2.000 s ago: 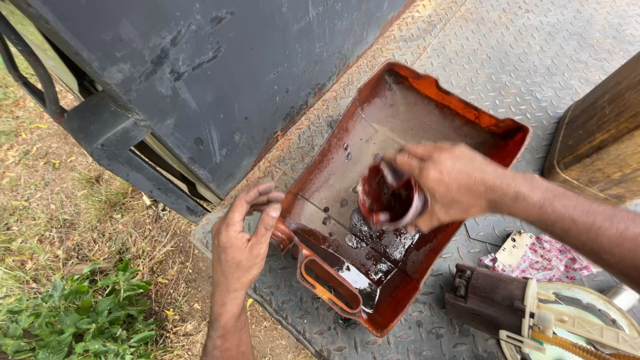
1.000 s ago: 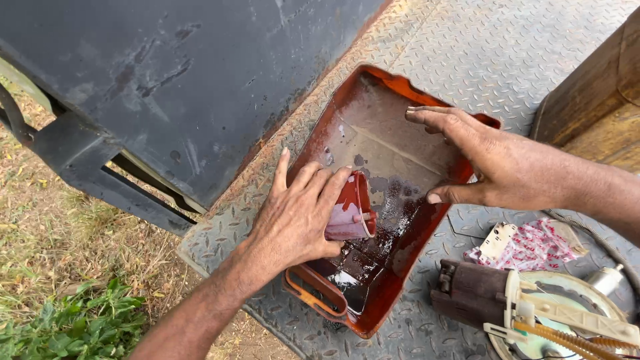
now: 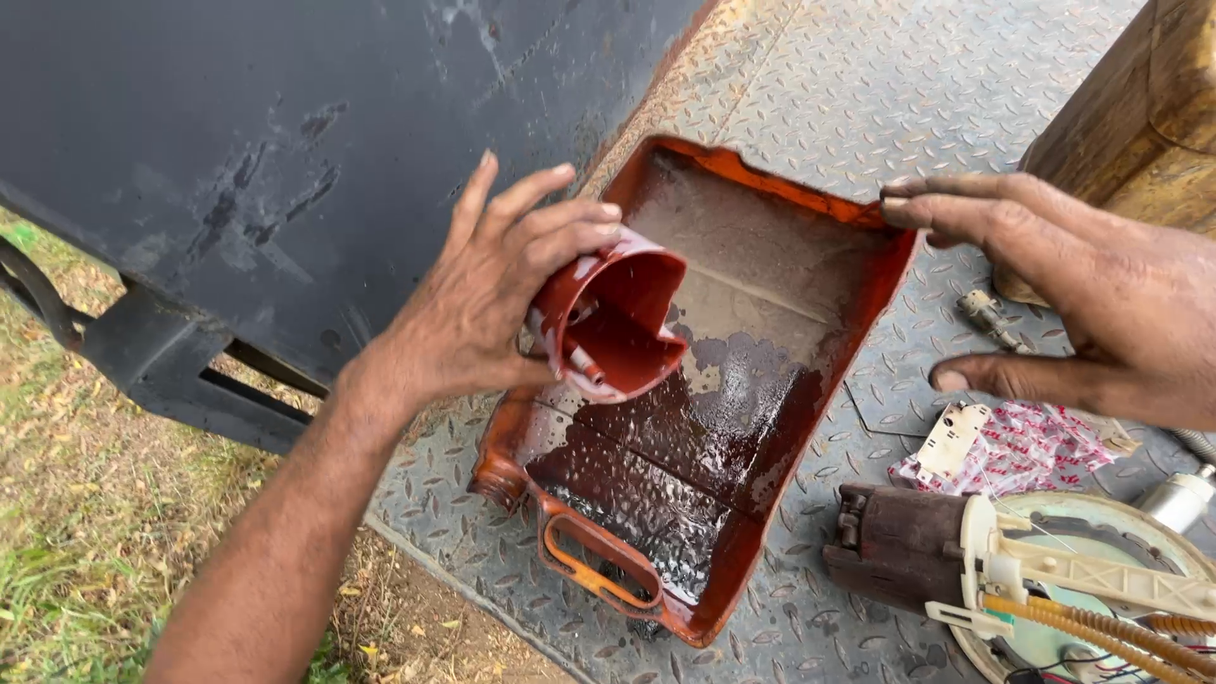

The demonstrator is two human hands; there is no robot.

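Observation:
My left hand (image 3: 494, 275) grips a wet, reddish-brown plastic cup-like housing (image 3: 608, 328) from its left side, with its notched open mouth tilted toward the camera. The housing is above a cut-open orange plastic jerrycan (image 3: 836, 332) used as a tray, which holds dark, wet liquid at its handle end. My right hand (image 3: 1054, 275) hangs over the tray's right rim with fingers apart and nothing in it. Whether its fingertips touch the rim I cannot tell.
A fuel pump module (image 3: 912, 546) with corrugated hoses lies at lower right on the diamond-plate metal bed (image 3: 807, 85). Above it are a printed plastic wrapper (image 3: 1035, 446) and a small metal fitting (image 3: 990, 321). A stained yellow-brown container (image 3: 1130, 123) stands upper right; a dark metal panel (image 3: 237, 142) fills the upper left.
The housing was in my right hand two seconds ago and is now in my left hand, its mouth turned to the camera. My right hand has moved away from it to the tray's right side.

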